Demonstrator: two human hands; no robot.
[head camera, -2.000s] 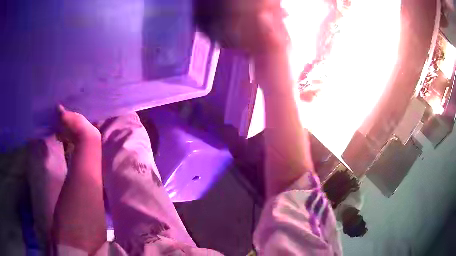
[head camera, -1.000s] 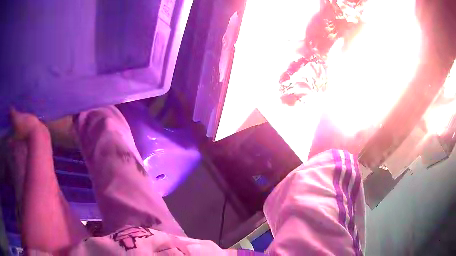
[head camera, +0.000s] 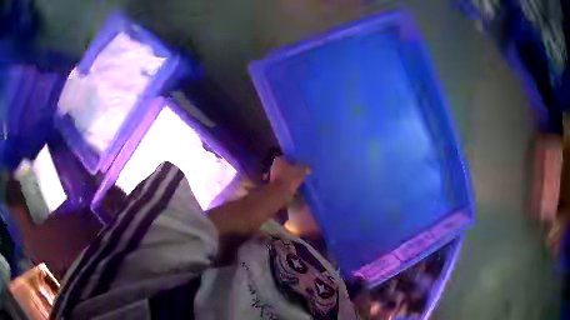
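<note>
A large blue tub (head camera: 369, 144) with a raised violet rim is tilted in front of me, right of centre. No pieces show inside it. My left hand (head camera: 289, 177) grips its near left rim, with the forearm coming from the striped sleeve at left. My right hand is not distinguishable; a blurred, skin-toned patch shows below the tub's left edge. Another tub (head camera: 442, 278), holding blurred dark and brownish pieces, shows partly under the blue tub's lower edge.
Two violet-rimmed tubs at left, one farther (head camera: 119, 94) and one nearer (head camera: 134, 147), hold glaring white sheets or contents. A white block-like item (head camera: 47, 181) is at far left. A blurred pinkish-brown object (head camera: 549, 178) stands at the right edge.
The view has swung away from the bright area. The tub from the left is now right of centre and shows blue inside. My left hand has moved to mid-picture, still on a tub.
</note>
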